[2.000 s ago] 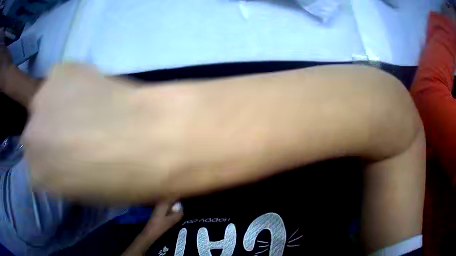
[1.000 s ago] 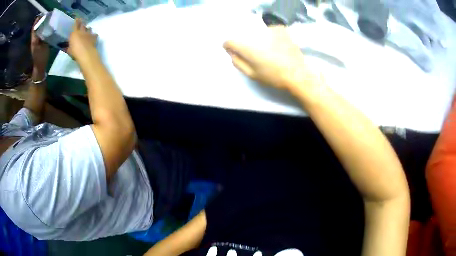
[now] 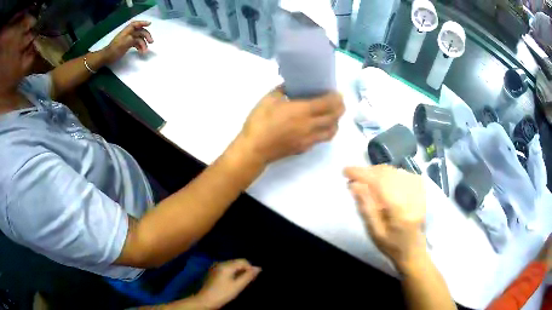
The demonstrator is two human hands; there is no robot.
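My right hand (image 3: 393,206) is over the white-covered table, blurred and empty with fingers loosely extended, left of and below the nearest dark grey dryer (image 3: 396,144). My left hand (image 3: 230,283) is low at the bottom, empty, fingers loosely bent and a little apart. A second grey dryer (image 3: 434,121) lies behind the nearest one, with a small yellow-green label. Another dark dryer (image 3: 475,186) lies to the right, its lower part in a whitish sleeve (image 3: 493,221). A grey-blue retail box (image 3: 305,63) stands upright in a neighbour's hand.
The neighbour's arm (image 3: 193,191) reaches across from the left. Printed boxes (image 3: 251,27) stand at the back. White units (image 3: 450,45) stand on the dark green surface (image 3: 478,79). Sleeved dryers and whitish sleeves (image 3: 505,163) crowd the right. An orange sleeve (image 3: 520,290) shows bottom right.
The view has shifted, showing more dryers and the back boxes. My right hand is now lower in the picture. The neighbour's hand has reached in with a box. My left hand stays low.
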